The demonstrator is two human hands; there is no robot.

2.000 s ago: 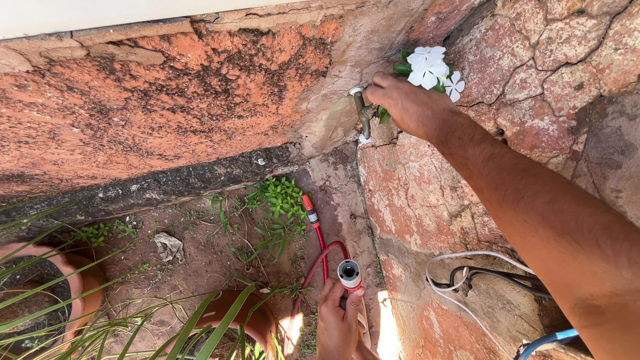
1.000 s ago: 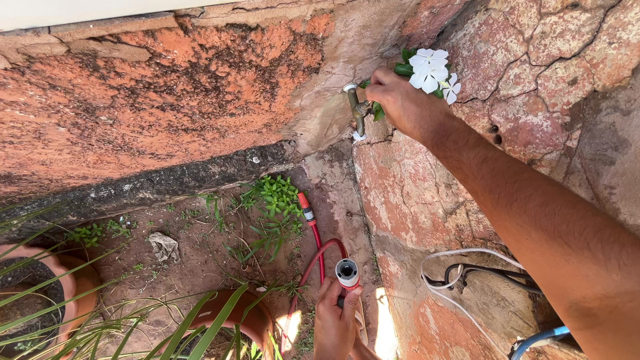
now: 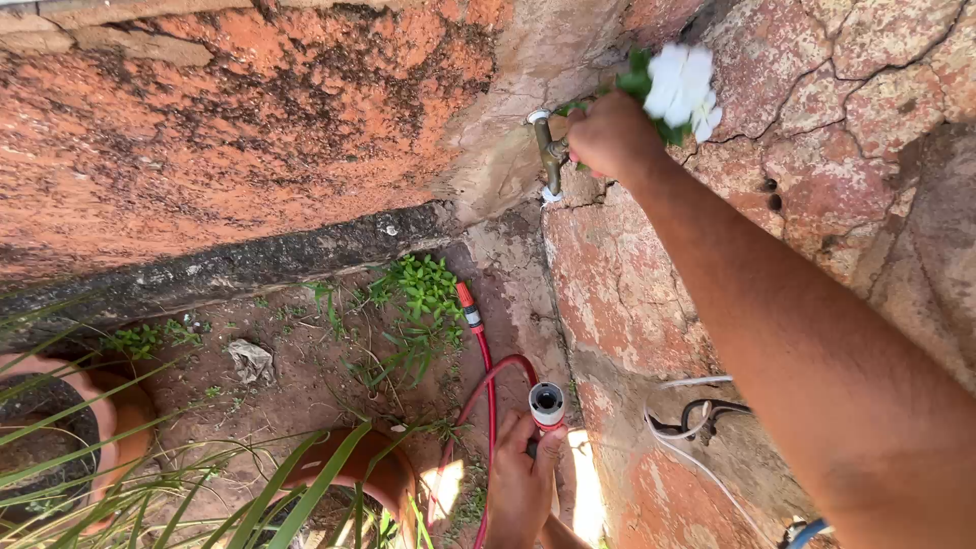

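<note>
A brass garden tap (image 3: 547,156) sticks out at the corner of the walls, with white tape at its mouth. My right hand (image 3: 614,137) is closed around the tap's handle, which the fingers mostly hide. White flowers (image 3: 681,88) with green leaves are just beyond that hand. Lower down, my left hand (image 3: 524,461) grips a grey and red hose connector (image 3: 547,406), its round opening facing the camera. A red hose (image 3: 489,381) runs beside the left hand, and an orange-tipped hose nozzle (image 3: 468,305) lies on the ground near green weeds.
Terracotta pots (image 3: 126,419) and long green leaves (image 3: 324,476) stand at the lower left. An orange plastered wall (image 3: 229,130) rises at the left and a cracked stone wall (image 3: 839,175) at the right. White and black cables (image 3: 698,427) hang below my right forearm.
</note>
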